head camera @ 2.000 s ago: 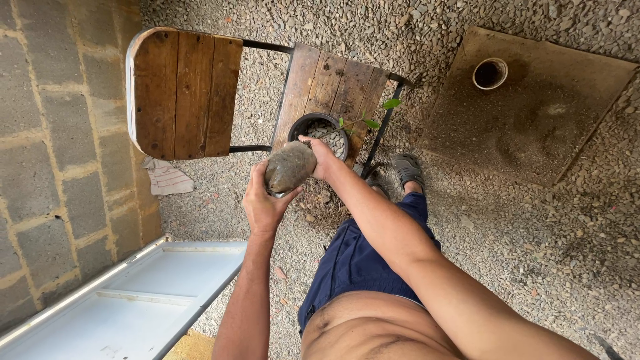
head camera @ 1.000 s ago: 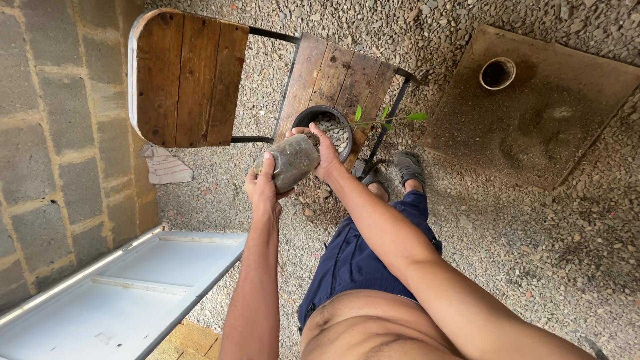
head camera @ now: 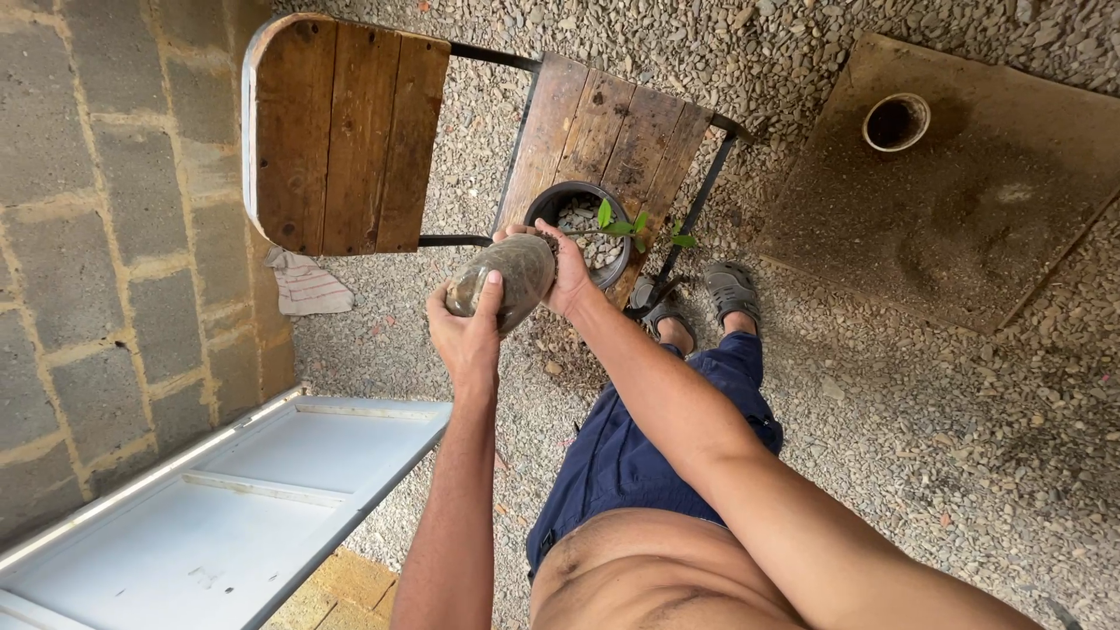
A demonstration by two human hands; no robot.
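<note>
A cut clear plastic bottle full of soil (head camera: 516, 276) lies tilted between my hands, with a green-leaved seedling (head camera: 618, 227) reaching out to the right from its open end. My left hand (head camera: 468, 328) grips the rounded bottle end, thumb on top. Around the soil end, my right hand (head camera: 564, 267) is closed, with the stem passing by its fingers. Just beyond my right hand, a black plastic pot (head camera: 573, 190) holding pebbles stands on the wooden seat of a chair (head camera: 604, 114); the leaves hang over its rim.
The chair's wooden backrest (head camera: 346, 131) is at the upper left, near a block wall (head camera: 140, 210). A striped cloth (head camera: 311, 284) lies on the gravel. A white framed panel (head camera: 254, 490) stands lower left. On a concrete slab (head camera: 945, 201) at right sits a cup with dark contents (head camera: 897, 122).
The bottle has turned in my hands; its clear rounded end now shows at my left hand. More of the seedling's stem and leaves shows over the pot.
</note>
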